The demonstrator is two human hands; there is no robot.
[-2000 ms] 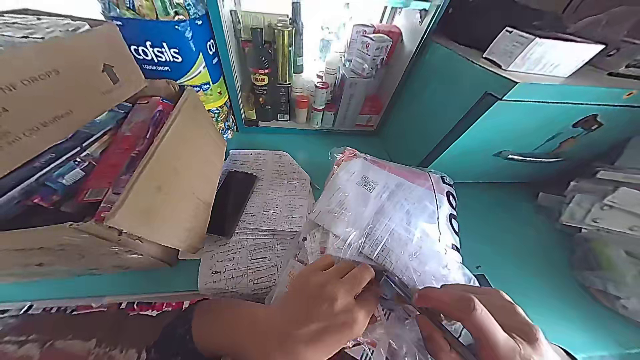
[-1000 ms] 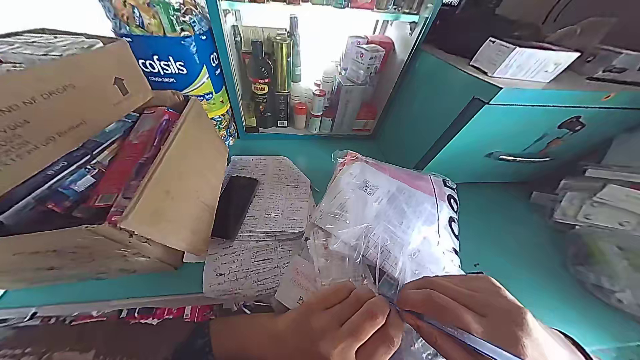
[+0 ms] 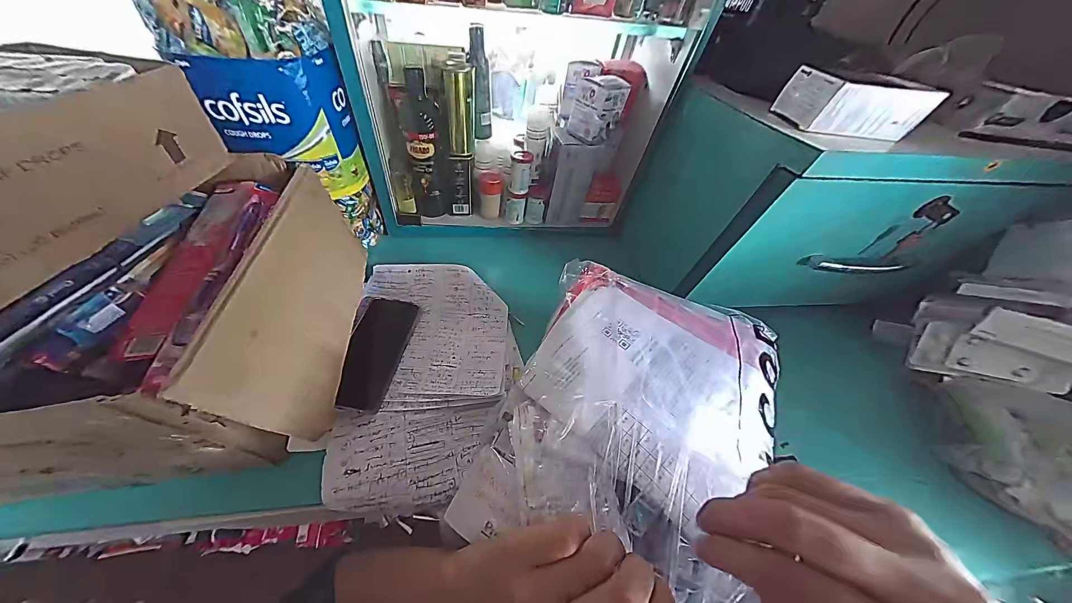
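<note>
A clear plastic bag (image 3: 662, 360) with printed papers inside lies on the teal counter, near the middle of the view. At its near end my left hand (image 3: 561, 561) pinches the crumpled film between closed fingers. My right hand (image 3: 829, 536) rests against the bag's right near side, fingers bent; whether it grips the film is hidden. Handwritten sheets (image 3: 444, 335) lie left of the bag, partly under its edge, and a black smartphone (image 3: 377, 355) rests on them.
An open cardboard box (image 3: 260, 335) of packaged goods stands at left, before a Cofsils bag (image 3: 260, 105). A lit glass cabinet (image 3: 494, 228) of bottles is behind. A teal drawer (image 3: 888, 226) and stacked packets (image 3: 1005, 343) are on the right.
My right hand has moved right, away from my left hand. The long thin object that was in its grasp is no longer visible there. My left hand remains at the bag's near end.
</note>
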